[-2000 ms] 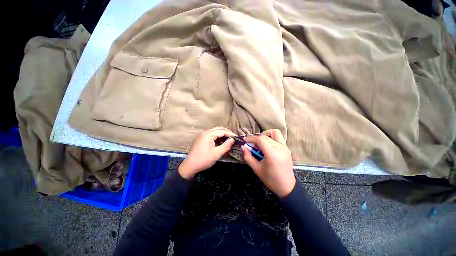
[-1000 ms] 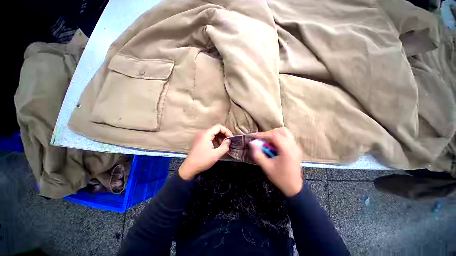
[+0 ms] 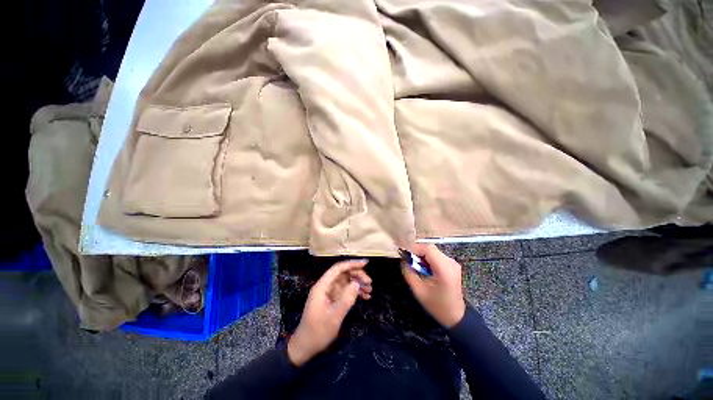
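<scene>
A tan jacket (image 3: pixel 485 168) lies spread over the pale tabletop. Its sleeve (image 3: pixel 348 117) lies across the body, with the cuff (image 3: pixel 352 234) flat at the near table edge, outer side up. My left hand (image 3: pixel 328 305) is off the cloth, just below the cuff, fingers curled apart and holding nothing visible. My right hand (image 3: pixel 438 283) is at the cuff's right corner and holds the blue-handled thread snips (image 3: pixel 415 263), tips pointing up-left. A flap pocket (image 3: pixel 176 162) shows at the left of the jacket.
Another tan garment (image 3: pixel 66 191) hangs at the left, partly over a blue crate (image 3: pixel 242 293) below the table. More tan cloth (image 3: pixel 680 109) lies at the far right. The tabletop's pale rim (image 3: pixel 172 248) shows at the near left. Speckled floor (image 3: pixel 516 336) lies beyond my lap.
My left hand has let go of the cuff and moved down. The cuff, earlier held with its plaid inside showing, now lies flat. The jacket appears shifted left in view.
</scene>
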